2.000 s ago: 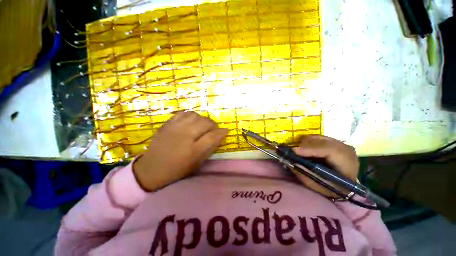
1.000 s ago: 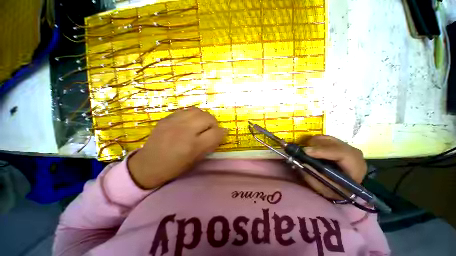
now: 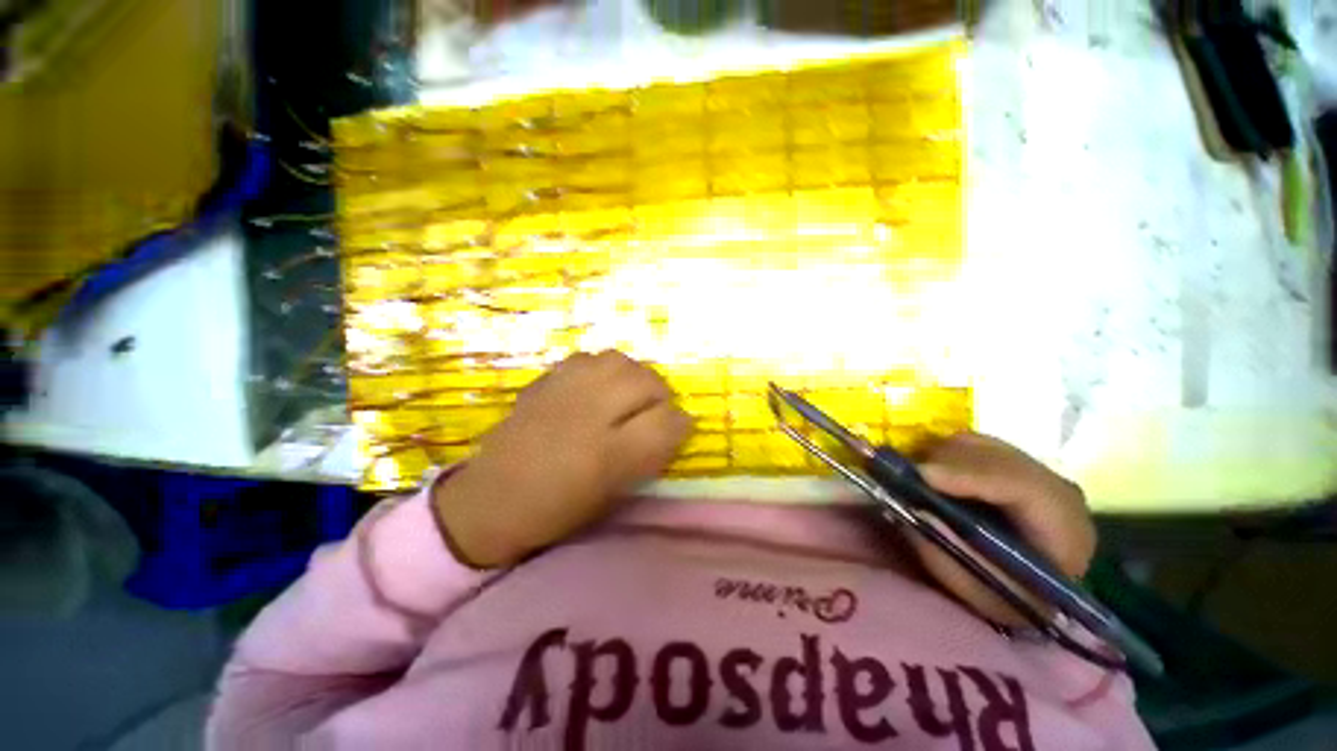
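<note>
The golden-yellow film panel [image 3: 807, 147] lies on the bench, gridded into cells, with strong glare across its middle. Thin brownish lead wires [image 3: 484, 188] lie along its left part and stick out past its left edge. My right hand [image 3: 1012, 514] holds the dark grey soldering iron [image 3: 985, 531], with a thin tube alongside it. The iron's tip is over the panel's lower cells, right of my left hand; contact cannot be told. My left hand [image 3: 579, 448] rests on the panel's near edge with fingers curled; whether it holds a wire is hidden.
Stacked yellow panels [image 3: 103, 162] with a blue edge lie at the far left. A dark surface [image 3: 293, 316] lies beside the panel's wired edge. A black slab [image 3: 1232, 74] and a slim green tool [image 3: 1293, 198] lie at the upper right on the white bench [image 3: 1114, 294].
The whole view has shifted, so the panel appears further right and lower, and blurred. The iron's tip has moved right from near my left fingers. My right hand still holds the iron.
</note>
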